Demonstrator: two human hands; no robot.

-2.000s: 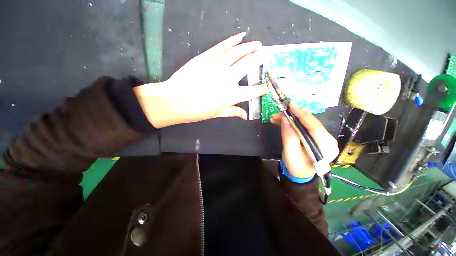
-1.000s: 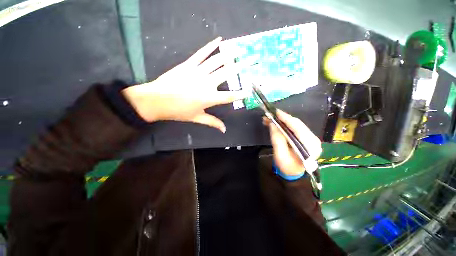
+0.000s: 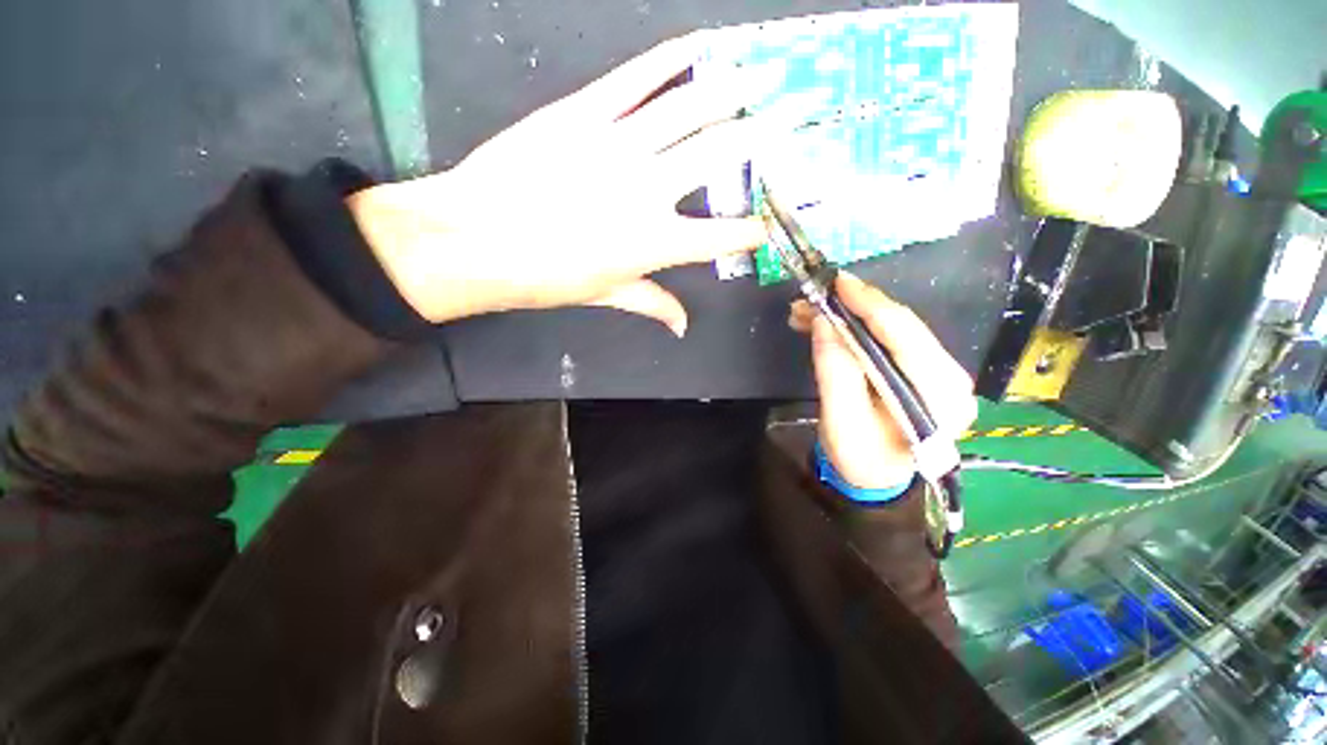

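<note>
A green circuit board [image 3: 881, 124] with pale, overexposed pads lies on a white paper sheet [image 3: 994, 146] on the black bench mat. My left hand [image 3: 546, 218] lies flat over the board's left end, fingers spread, thumb apart near the mat. My right hand [image 3: 891, 386] holds a black and white soldering iron [image 3: 873, 347] like a pen. Its metal tip points up and left to the board's lower left part, close to my left fingertips. Glare hides whether the tip touches a joint.
A round yellowish pot [image 3: 1099, 157] stands right of the paper. Beyond it are a black iron holder on a brass-coloured base [image 3: 1045, 364], a grey metal feeder [image 3: 1230, 349] and a green-flanged reel [image 3: 1300, 146]. The iron's cable trails right, over the green floor.
The view shifted and came back, moving the whole bench in the picture. Since the first frame, my left thumb has moved away from the other fingers. The iron stays in my right hand over the board.
</note>
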